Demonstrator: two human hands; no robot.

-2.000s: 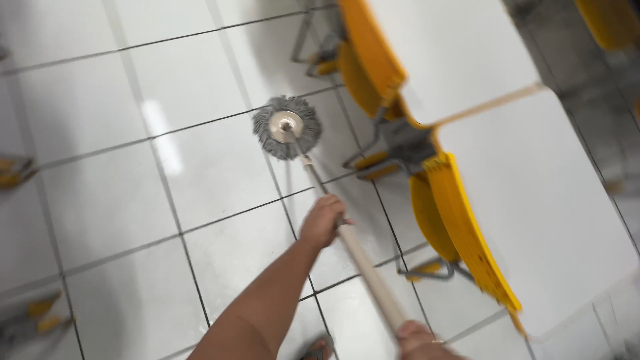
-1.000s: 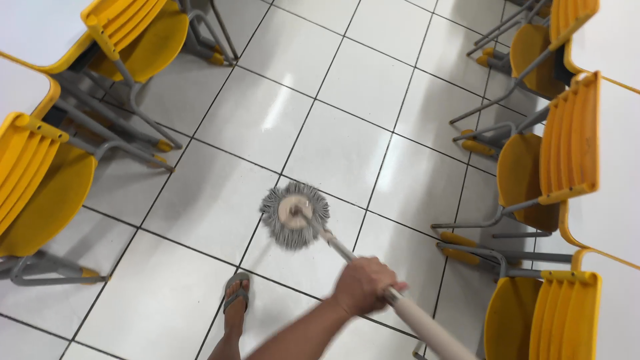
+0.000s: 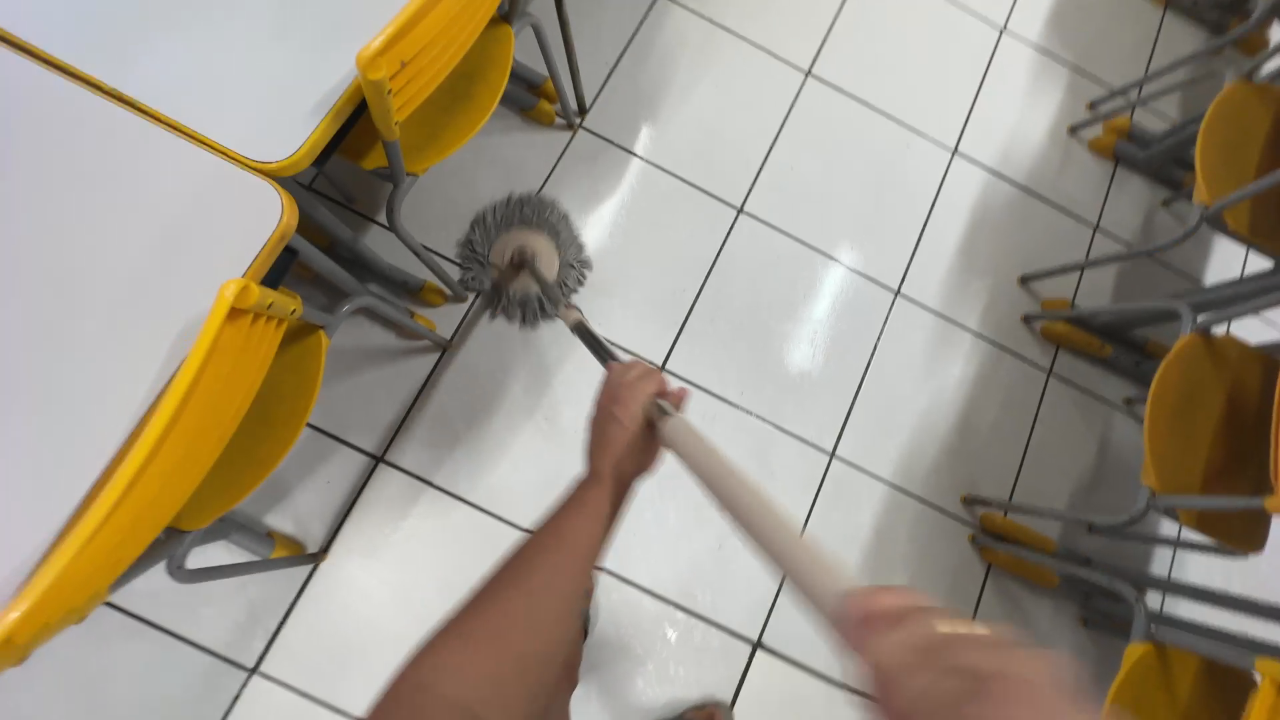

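Observation:
A round mop head with grey strands [image 3: 525,260] lies on the white tiled floor, close to the metal legs of a yellow chair on the left. Its pole [image 3: 750,500] slants down to the lower right. My left hand [image 3: 630,415] is closed around the lower, metal part of the pole. Farther up, my right hand [image 3: 940,650], blurred and wearing a ring, grips the pale upper part near the bottom edge of the view.
White tables with yellow edging [image 3: 130,220] and yellow chairs [image 3: 440,110] stand at the left. More yellow chairs [image 3: 1210,430] with grey metal legs line the right side. Part of a foot [image 3: 705,712] shows at the bottom edge.
The mop head has moved across the floor to beside the left-hand chair legs. My right hand has come into view since one second ago. The view has shifted strongly.

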